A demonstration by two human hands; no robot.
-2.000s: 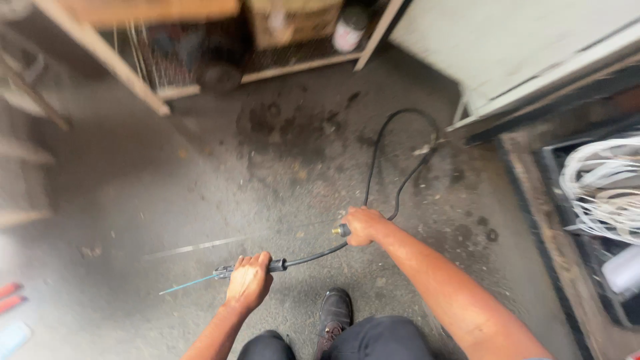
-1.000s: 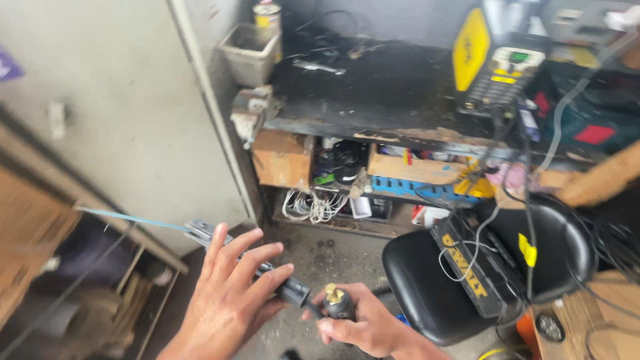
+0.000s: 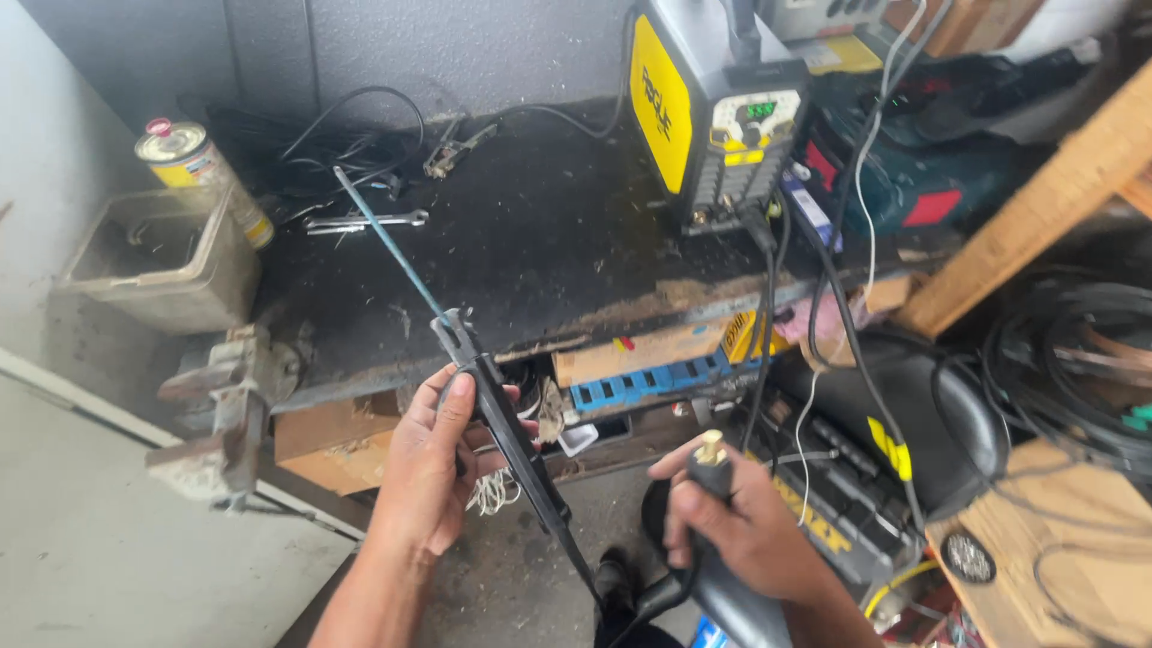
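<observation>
My left hand (image 3: 441, 459) grips a black welding electrode holder (image 3: 504, 414), whose metal jaws clamp a bluish welding rod (image 3: 391, 247) pointing up and left over the bench. My right hand (image 3: 738, 522) is closed around a black cable connector (image 3: 709, 468) with a brass tip facing up. A black cable runs down from the holder's handle between my forearms. Beyond the hands, a yellow and black Rogue welding machine (image 3: 720, 117) stands on the black workbench (image 3: 540, 225), its display lit green and cables attached low on its front.
At the bench's left are a bench vise (image 3: 234, 405), a grimy plastic bin (image 3: 171, 270), a can (image 3: 202, 171), wrenches (image 3: 364, 220) and a ground clamp (image 3: 454, 148). A black stool (image 3: 945, 405) holding a DeWalt case (image 3: 819, 513) stands right, near a wooden beam (image 3: 1035, 198).
The view has swung from the floor up to the workbench and welding machine. Both hands have kept hold of the electrode holder and connector; the rod now points up over the bench.
</observation>
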